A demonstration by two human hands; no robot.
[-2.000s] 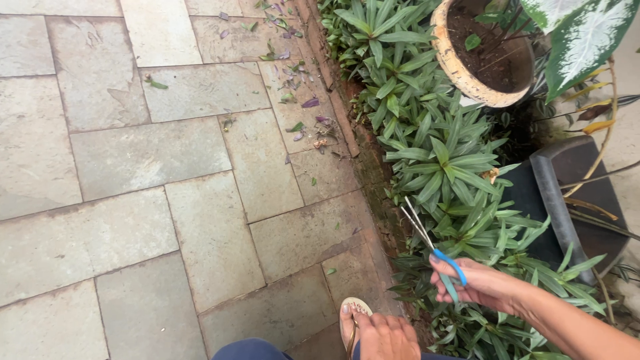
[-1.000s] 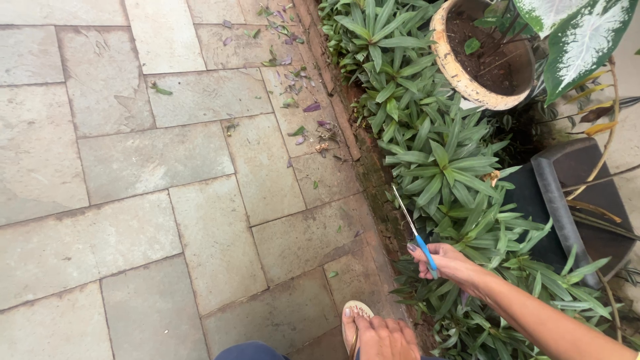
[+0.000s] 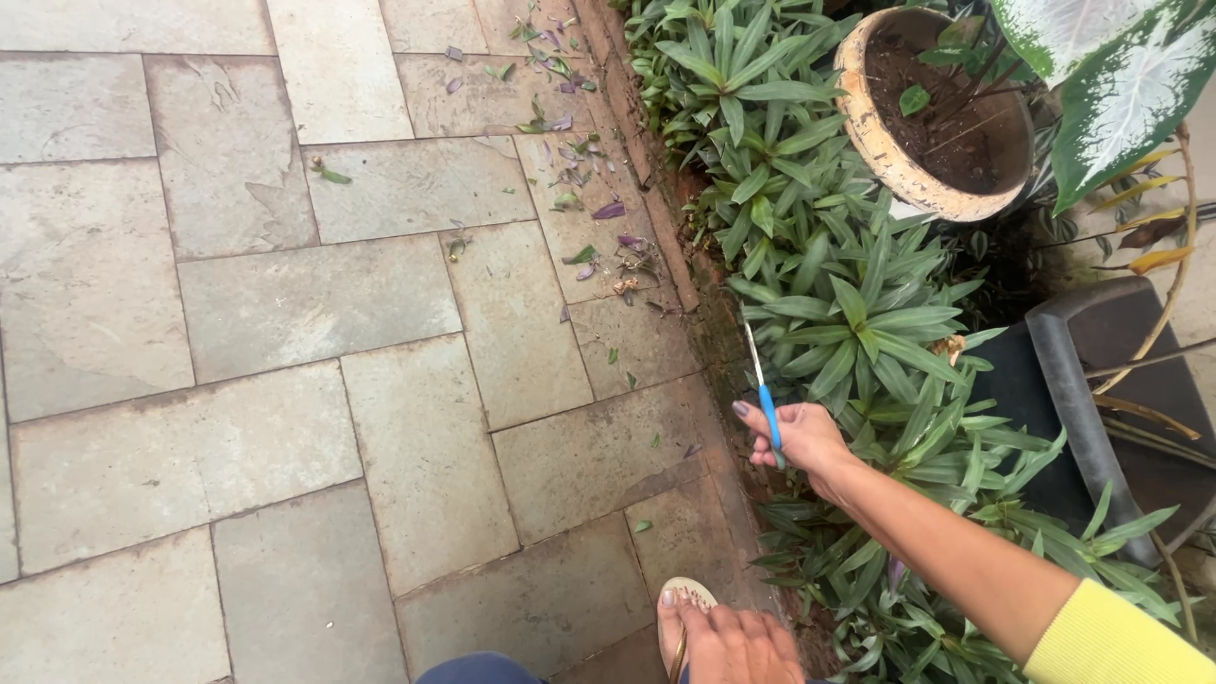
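Note:
My right hand [image 3: 796,439] grips the blue handles of a pair of scissors [image 3: 769,423]. Their metal blades point up the view and their tip lies at the edge of a row of green leafy plants [image 3: 860,323]. At the bottom, my left hand [image 3: 741,651] rests low by my sandalled foot [image 3: 673,622], fingers pointing forward, with no tool seen in it; its palm is hidden. Cut or fallen leaves [image 3: 608,210], some purple, lie scattered on the paving near the bed.
A low brick edging [image 3: 665,214] runs between the stone paving [image 3: 318,304] and the plants. A round pot with soil [image 3: 860,123] stands upper right, under white-and-green leaves [image 3: 1121,95]. A dark square planter [image 3: 1073,399] leans at the right.
The scissors were spread two seconds ago; their blades now look together. My right hand has moved a little left and turned. My left hand stays low by the foot.

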